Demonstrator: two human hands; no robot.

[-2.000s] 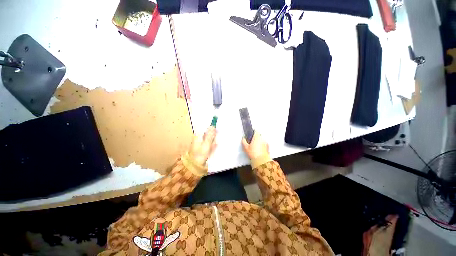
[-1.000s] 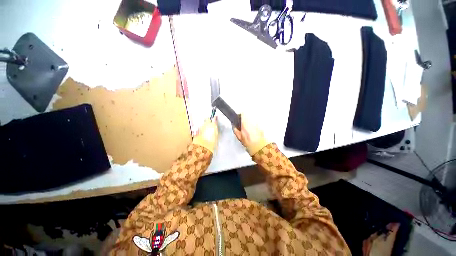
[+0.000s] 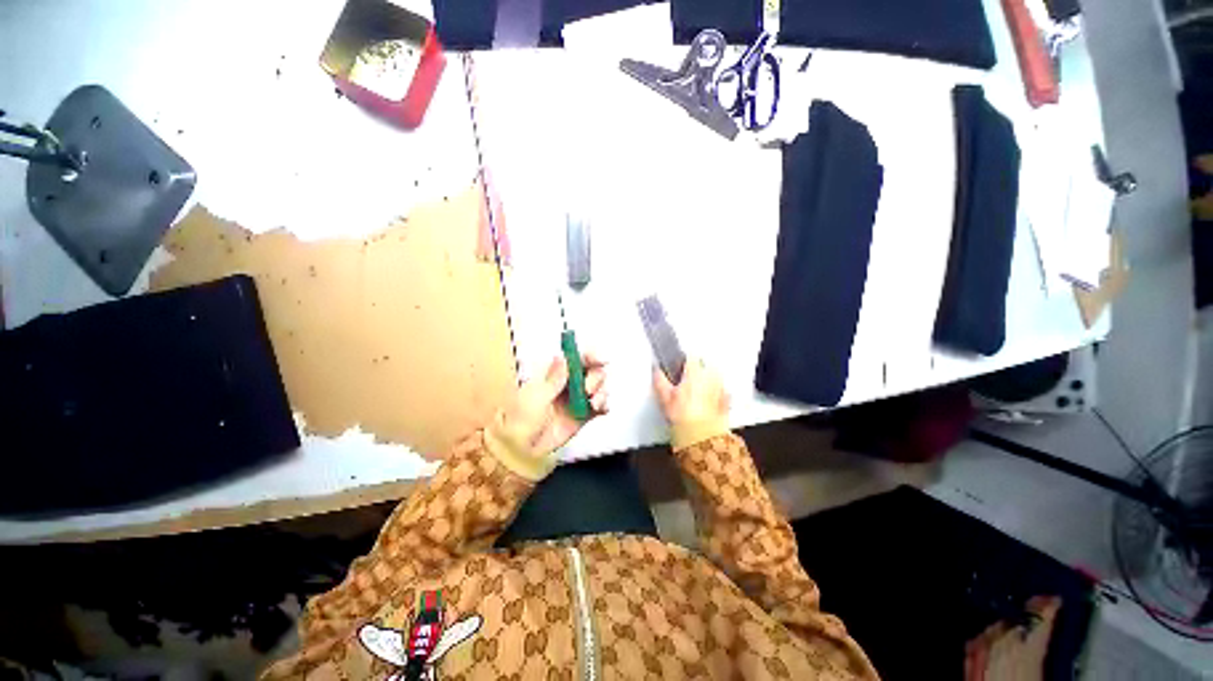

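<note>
My left hand [image 3: 543,406] holds an awl [image 3: 575,375] by its green handle, its thin metal point directed away from me. My right hand [image 3: 693,402] holds a flat grey bar [image 3: 660,338] by its near end, the far end pointing away and slightly left. The awl and the bar are apart, both over the white table near its front edge. A small grey bar [image 3: 579,250] lies on the table beyond the awl's tip.
A dark cut panel stack [image 3: 140,393] and brown underlay paper [image 3: 359,313] are at left, near a grey baseplate [image 3: 111,189]. A red box [image 3: 383,64], spring clamp [image 3: 681,83] and scissors [image 3: 754,83] stand farther back. Narrow dark pieces [image 3: 821,253] lie at right.
My hands have moved apart from where the bar met the awl tip. The awl's green handle now shows along its length in my left hand. The bar is back to the right.
</note>
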